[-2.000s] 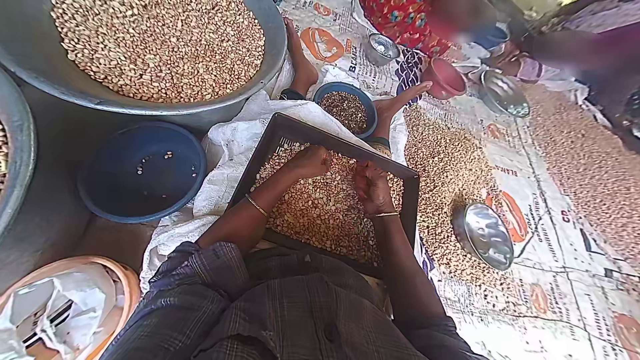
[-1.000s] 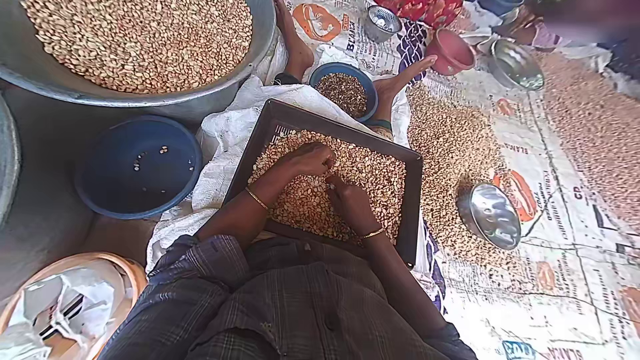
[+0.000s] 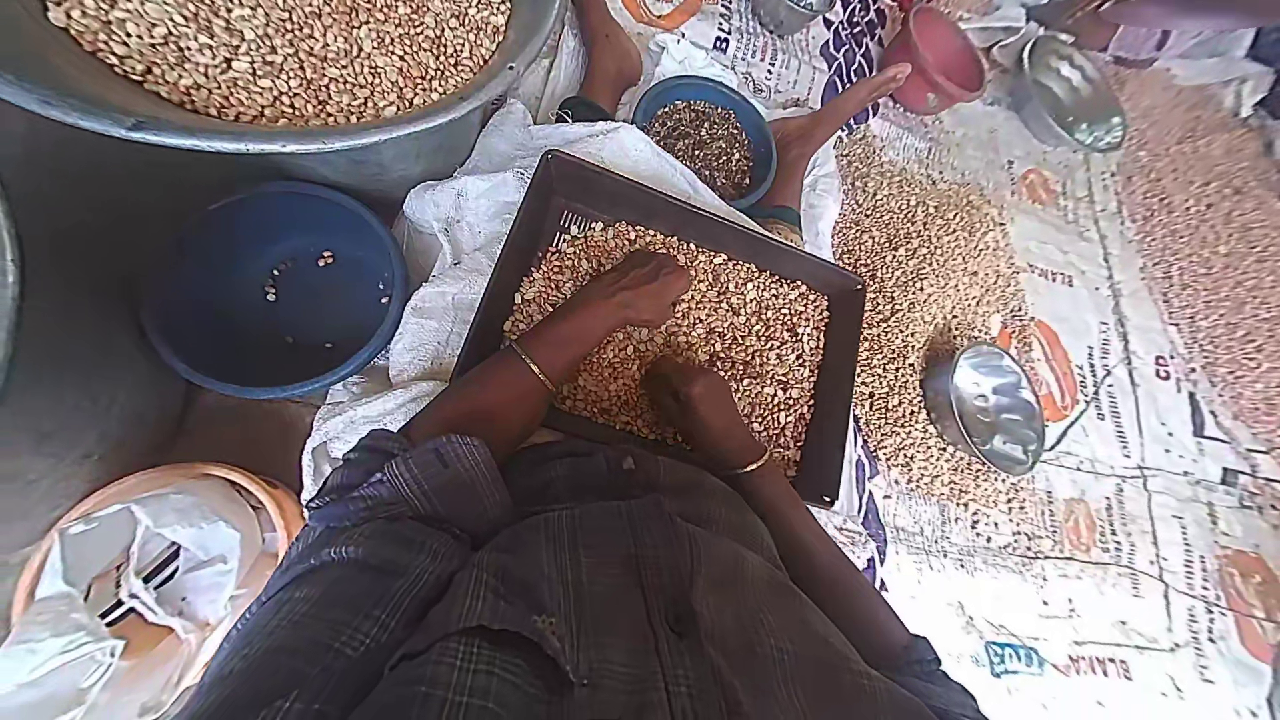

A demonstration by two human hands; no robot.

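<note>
A dark rectangular tray (image 3: 845,385) rests before my body on a white woven sack, holding a spread of pale brown shelled nuts or seeds (image 3: 770,340). Over the middle of this layer, my left hand (image 3: 645,288) touches the nuts with its fingers curled. My right hand (image 3: 700,400), also curled, is nearer my body, with its fingertips down in the nuts; the two hands are apart. Whether either hand holds any nuts is hidden by the fingers. Just beyond the tray's far edge, a blue bowl (image 3: 765,135) contains darker bits.
A large metal basin (image 3: 400,135) of nuts and a blue plastic basin (image 3: 285,330) with a few nuts are at left, above an orange-rimmed tub (image 3: 285,500). Right, a metal bowl (image 3: 995,405) sits by nuts heaped on a printed sheet. Bare feet flank the blue bowl.
Within the tray, my right hand has moved toward my body and somewhat left from its place two seconds ago. My left hand has shifted slightly toward my body over the nuts.
</note>
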